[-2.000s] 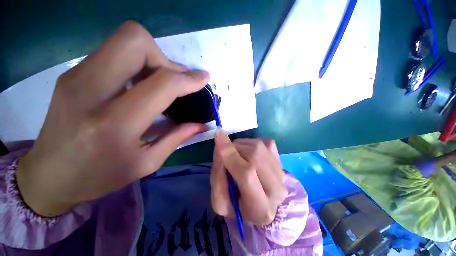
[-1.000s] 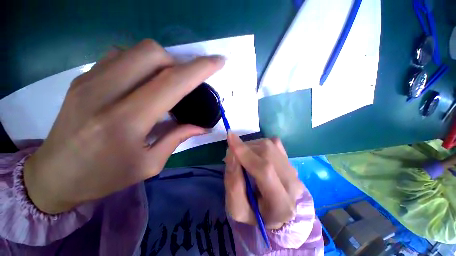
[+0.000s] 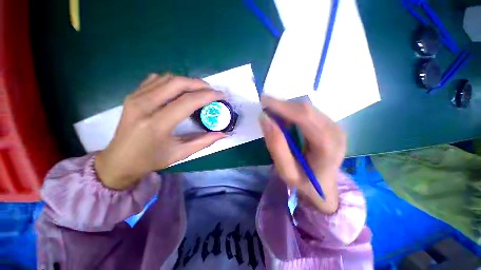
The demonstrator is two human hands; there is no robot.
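Note:
A round black watch head (image 3: pixel 216 116) with a lit white and turquoise screen is held over a white paper sheet (image 3: pixel 240 82). My left hand (image 3: pixel 158 126) grips it by the rim between thumb and fingers. My right hand (image 3: pixel 306 145) is to the right of the watch head, apart from it. It holds a thin blue stick (image 3: pixel 299 153) like a pen, slanting down to the right. The stick's upper tip is hard to make out near the fingertips.
More white paper (image 3: pixel 345 74) bears a blue stick (image 3: pixel 326 47). Several dark watch heads (image 3: pixel 428 73) and blue sticks lie at right. A yellow-handled tool (image 3: pixel 74 15) is at upper left, a red tray (image 3: pixel 13 121) at far left. Yellow-green fabric (image 3: pixel 427 176) shows at lower right.
The watch screen has gone from dark to lit. My right hand and its stick have moved right, away from the watch rim. The view has shifted, showing the red tray and yellow tool.

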